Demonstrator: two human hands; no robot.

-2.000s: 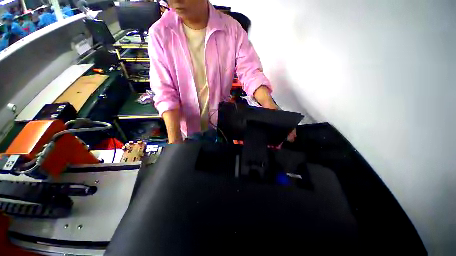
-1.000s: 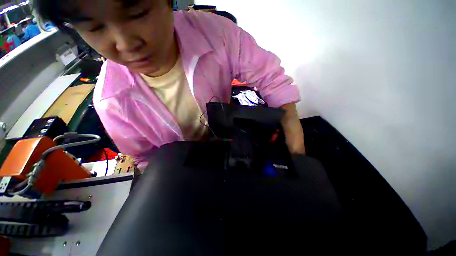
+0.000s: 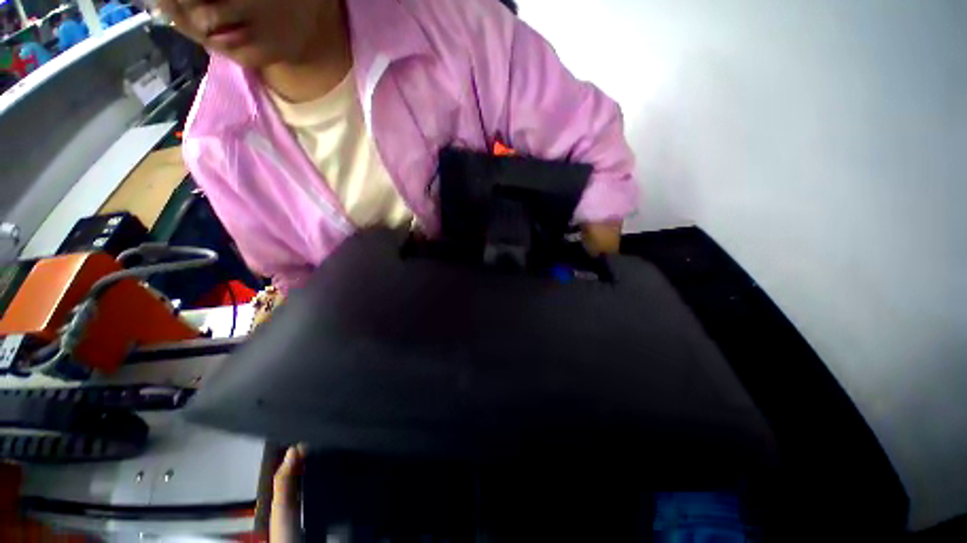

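Observation:
A large black monitor (image 3: 477, 350) lies back side up across the centre, its near edge tilted over a dark box (image 3: 424, 498). Its black stand (image 3: 509, 202) points away from me, towards a person in pink. A blue plug (image 3: 562, 273) sits in the monitor's back. My left hand (image 3: 284, 493) shows only in small part at the bottom left, against the left side of the dark box, and seems to hold it; most of the hand is hidden or cut off. My right hand is not in view.
The person (image 3: 361, 127) stands close opposite, one forearm behind the monitor. Left are an orange machine part (image 3: 64, 297) with a grey cable, a metal plate (image 3: 191, 467) and a black cable chain (image 3: 74, 424). A white wall (image 3: 827, 191) bounds the right.
The monitor has moved up and away in the picture, uncovering its near edge and the dark box. My left hand has come into view. The person has come closer and leaned over the monitor.

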